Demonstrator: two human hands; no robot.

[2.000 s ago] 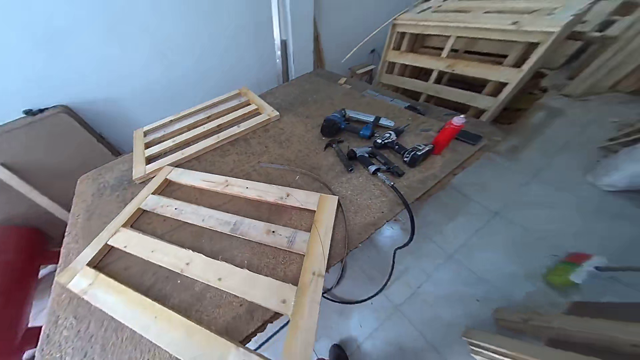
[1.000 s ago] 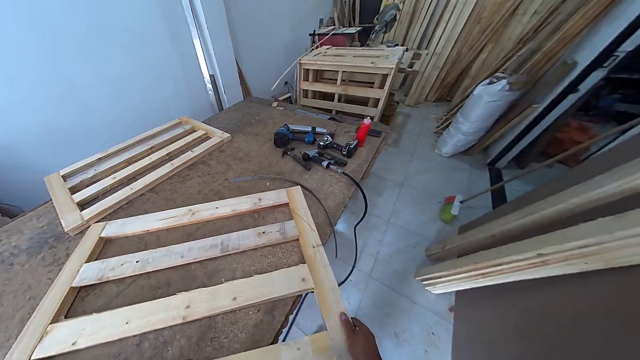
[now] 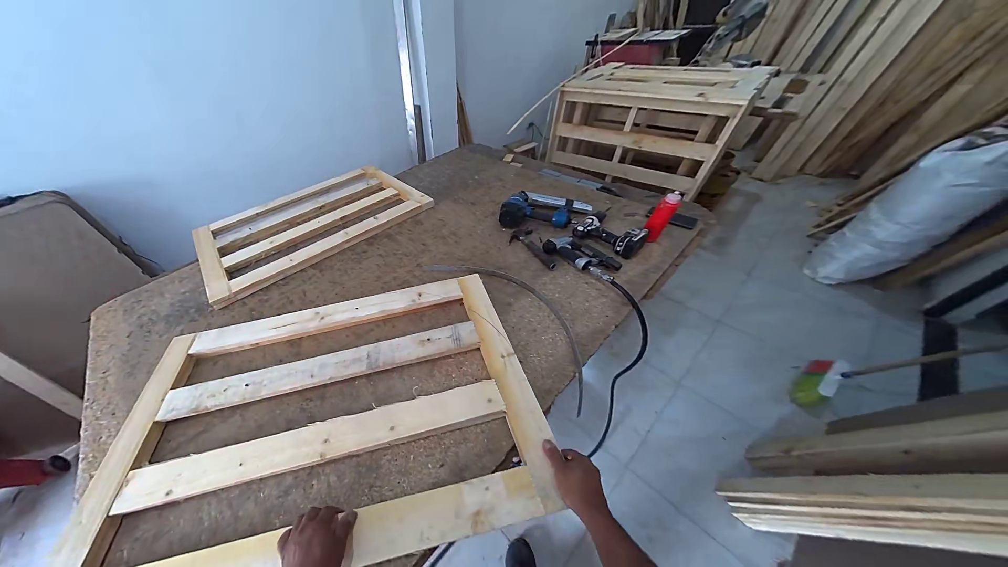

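A slatted wooden frame (image 3: 339, 441) lies across the near part of a chipboard worktable (image 3: 378, 244). My right hand (image 3: 576, 479) grips its right side rail near the near corner, thumb on top of the wood. At the bottom of the view my left hand (image 3: 318, 537) is closed over the nearest rail, its fingertips partly hidden. A smaller slatted wooden frame (image 3: 315, 228) lies farther back on the table, at the left.
Toward the table's right edge lie a blue power tool (image 3: 535, 213), a cordless drill (image 3: 610, 236), a hammer (image 3: 535, 250), an air tool (image 3: 579, 256) with a black hose (image 3: 642, 339), and a red bottle (image 3: 664, 216). Planks (image 3: 858, 504) jut in at right; a broom (image 3: 823, 382) is on the floor.
Both hands are now on the near frame; two seconds ago neither showed, and one second ago only my right hand was visible on it. The view has swung about.
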